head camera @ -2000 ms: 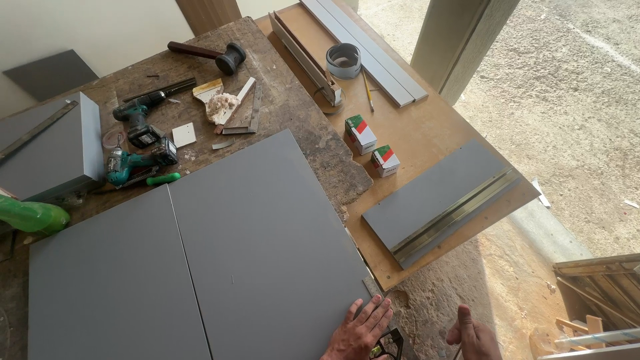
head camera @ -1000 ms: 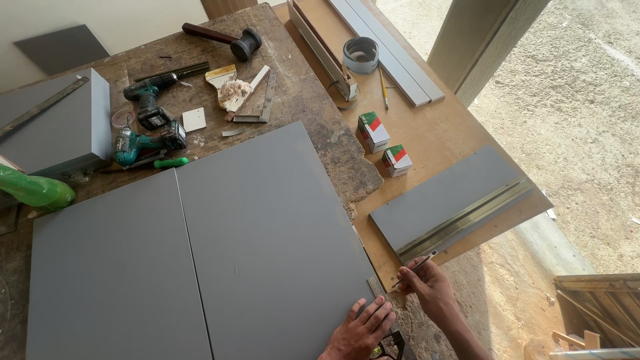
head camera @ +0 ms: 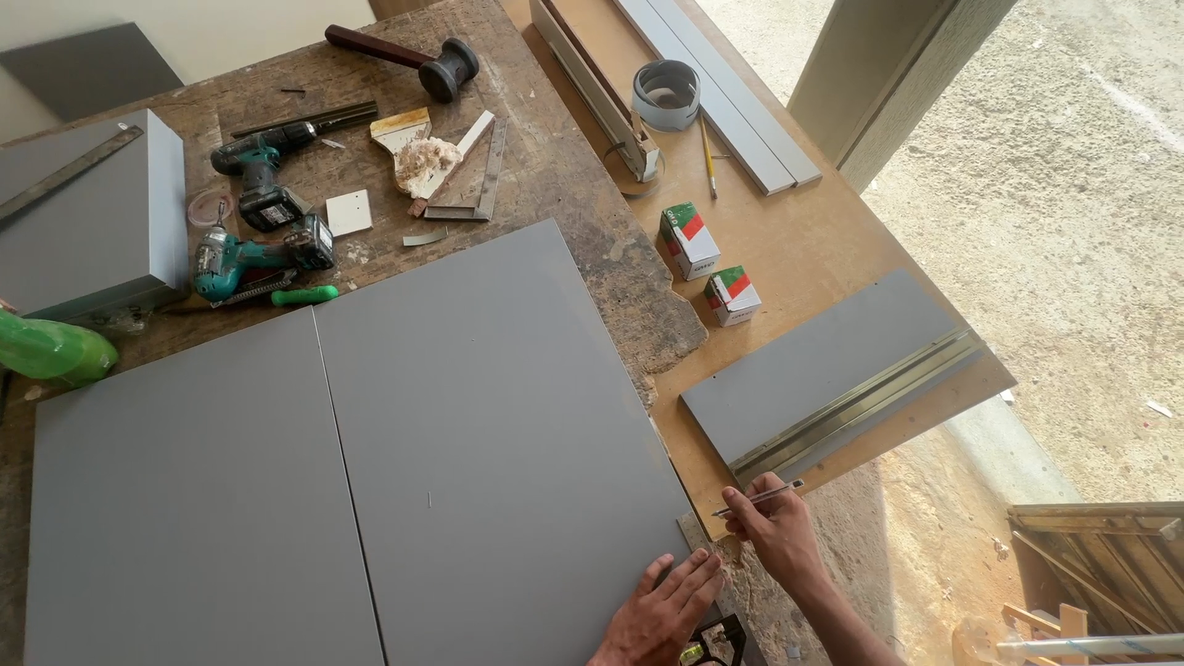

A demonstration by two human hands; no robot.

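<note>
My left hand [head camera: 661, 606] lies at the near right edge of a large grey panel [head camera: 490, 435], pressing on a combination square [head camera: 717, 640] whose metal blade shows past the fingers. The blade's far end rests on the panel edge. A thin pen or pencil [head camera: 763, 498] is held between the thumb and fingers of my right hand [head camera: 772, 527], just right of that edge, its tip pointing left. A second grey panel [head camera: 185, 499] lies on the left, with a narrow gap between the two.
Two cordless drivers [head camera: 264, 166] [head camera: 259, 261], a mallet [head camera: 449, 69] and a try square [head camera: 486, 176] lie on the worn bench [head camera: 573, 148]. Small boxes [head camera: 689, 242], an edging roll [head camera: 666, 94] and a grey board with metal rails [head camera: 832, 370] are on the right. A green bottle [head camera: 55, 350] is at left.
My right hand, seen without a pen two seconds ago, came up to the panel's right edge by one second ago with the pen in it. My left hand has stayed at the panel edge.
</note>
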